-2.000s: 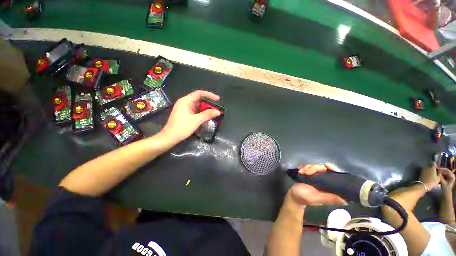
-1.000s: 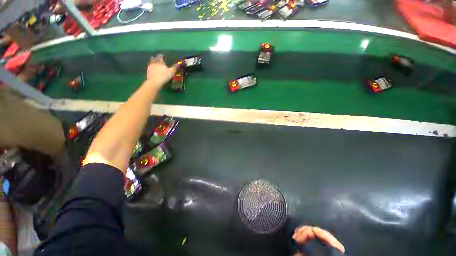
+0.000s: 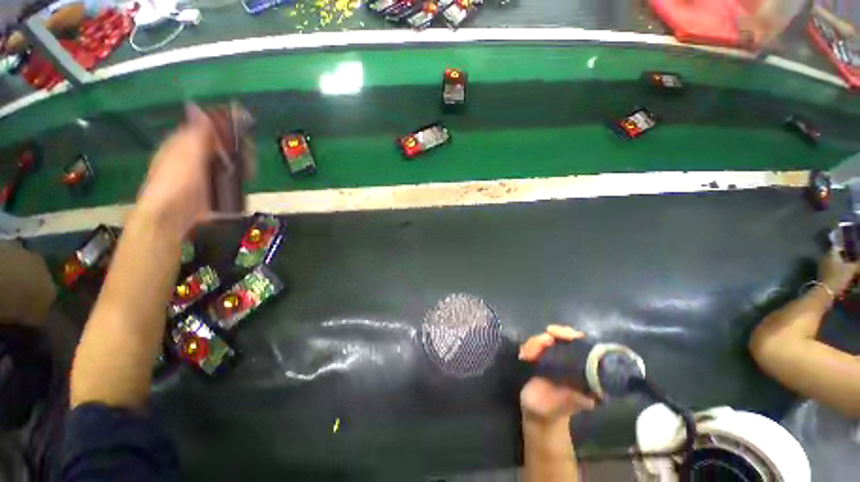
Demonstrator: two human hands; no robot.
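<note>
My left hand (image 3: 179,179) is blurred above the pale edge strip at the left, gripping a dark device unit (image 3: 229,155) with some red on it. My right hand (image 3: 550,381) is wrapped around the black barrel of the electric screwdriver (image 3: 570,363), above the bench; its tip is hard to make out. The round screw dish (image 3: 461,334) lies on the dark mat, left of my right hand. Several half-assembled units with green, red and gold faces, such as this unit (image 3: 243,297), lie in a group at the left of the bench.
The green conveyor belt (image 3: 368,174) carries several scattered units behind the pale edge strip (image 3: 471,194). A white fan (image 3: 754,442) stands at the bench's near right. Another person's arm (image 3: 802,344) is at the far right. Loose units lie beyond the belt.
My left hand has come back from over the belt toward the edge strip and now holds a unit. The view has shifted, showing more of my right hand and the screwdriver.
</note>
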